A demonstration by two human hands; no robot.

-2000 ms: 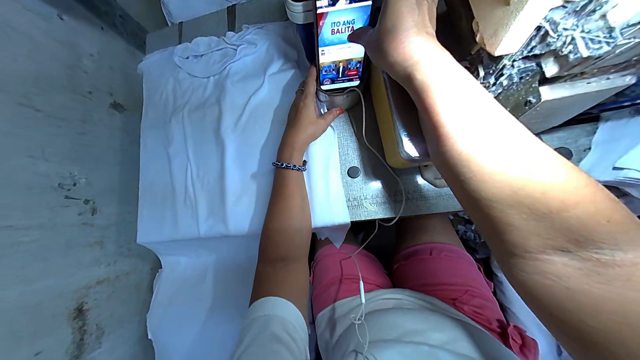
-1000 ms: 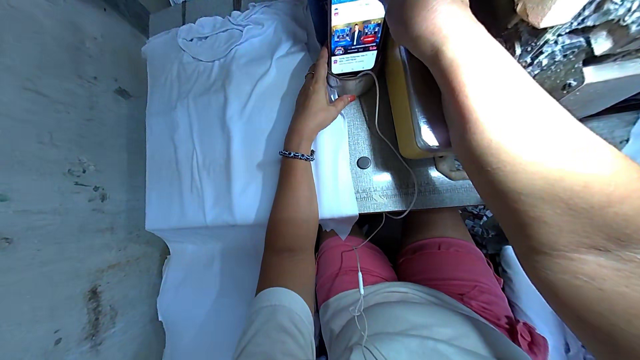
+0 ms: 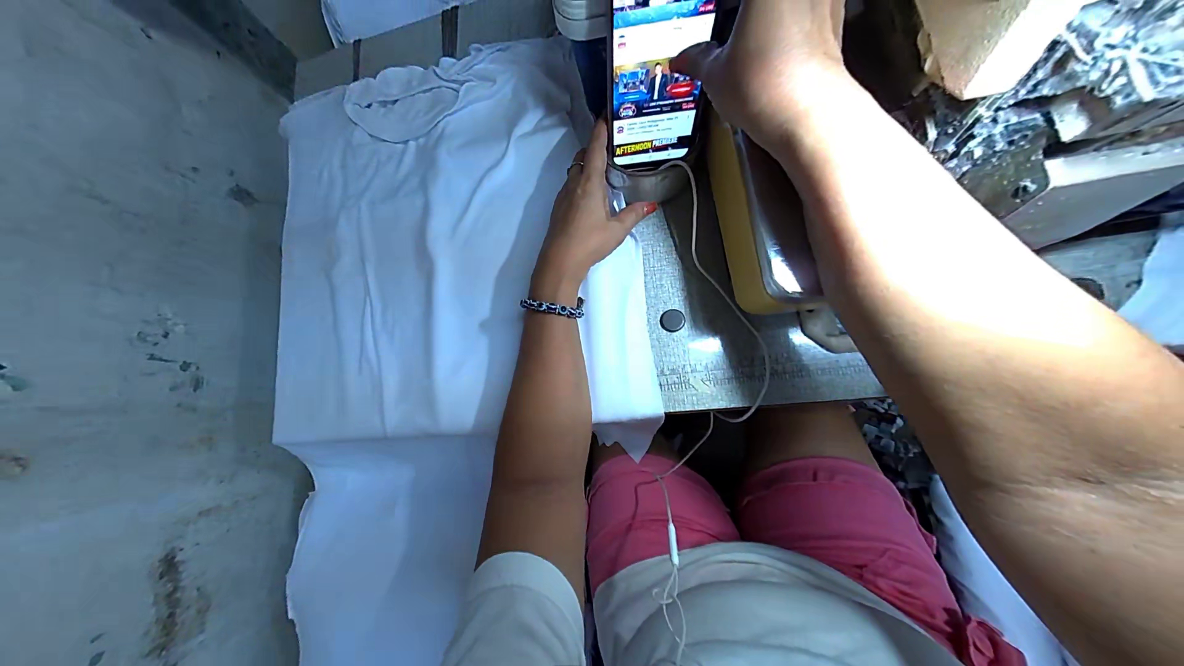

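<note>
A smartphone point(image 3: 655, 92) with a lit screen stands upright at the top centre, its lower edge by a rounded grey object point(image 3: 647, 183). My left hand point(image 3: 592, 208) rests along the phone's lower left side, thumb apart from the fingers; whether it grips the phone is unclear. The thumb of my right hand point(image 3: 772, 74) is at the screen, and its other fingers are cut off or hidden. A white earphone cord point(image 3: 731, 301) loops down from the phone's bottom to my lap. A white T-shirt point(image 3: 416, 250) lies spread to the left, partly under my left arm.
Beneath my right forearm is a yellow box-like housing point(image 3: 737, 222) on the grey metal-edged table point(image 3: 694, 370). Foam-like blocks point(image 3: 990, 42) and shredded scraps point(image 3: 1124, 51) crowd the upper right. A worn wall point(image 3: 139, 324) stands at the left. White cloth hangs over the table's front edge.
The pictures on the phone screen have changed. My right thumb, against the screen two seconds ago, was off it one second ago and is at the screen again. My left hand has hardly moved.
</note>
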